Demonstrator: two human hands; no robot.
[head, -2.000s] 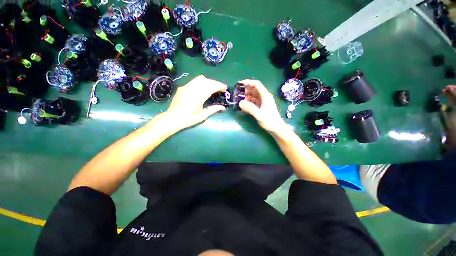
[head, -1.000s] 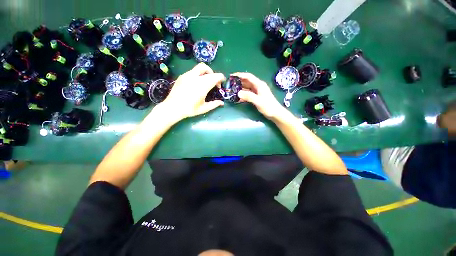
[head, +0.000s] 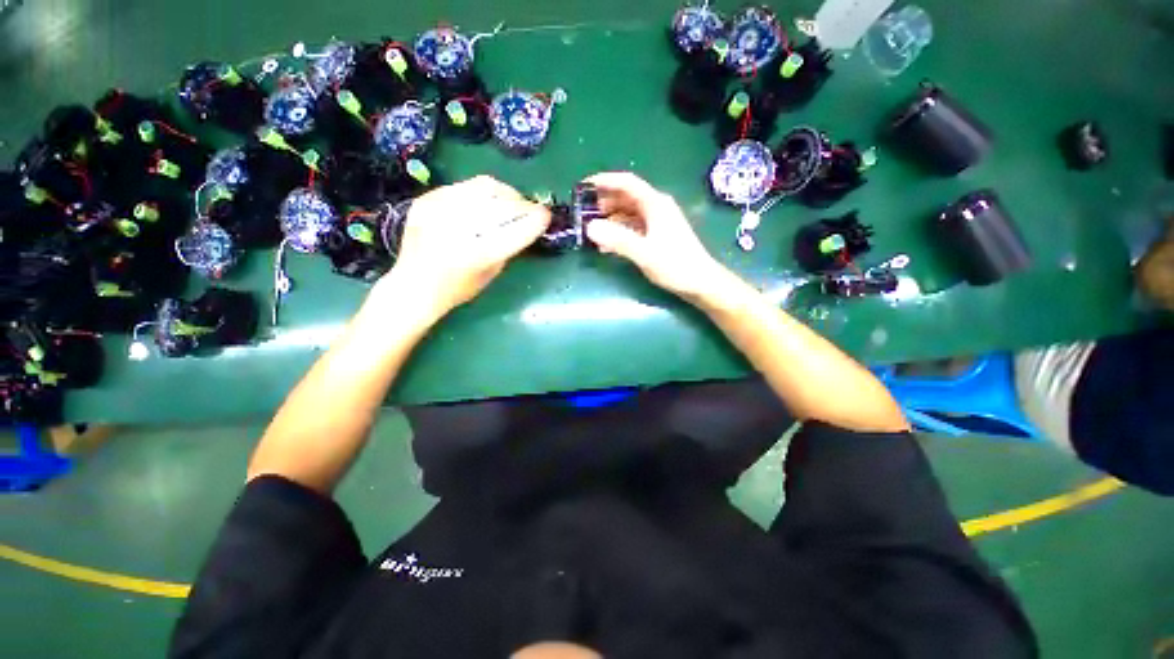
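A small black unit (head: 568,227), perhaps a partly assembled one, is held between my hands above the green bench. My left hand (head: 466,238) grips its left side, with the fingers covering part of it. My right hand (head: 644,232) holds a dark ring-like part at its right end, thumb below and fingers above. Small pale and dark details show between the hands; whether the two parts are joined cannot be told.
Black bodies with round circuit boards (head: 308,219) crowd the green bench (head: 579,348) at left. More boards (head: 743,173) and bodies are right of my hands. Two black sleeves (head: 985,237), a small black cap (head: 1084,144) and a clear cup (head: 897,40) lie further right. A person's sleeve (head: 1127,406) is at right.
The view has shifted, so the bench items sit differently in the picture. My left hand has turned, its fingers now closer over the unit. Both hands keep hold of the black parts.
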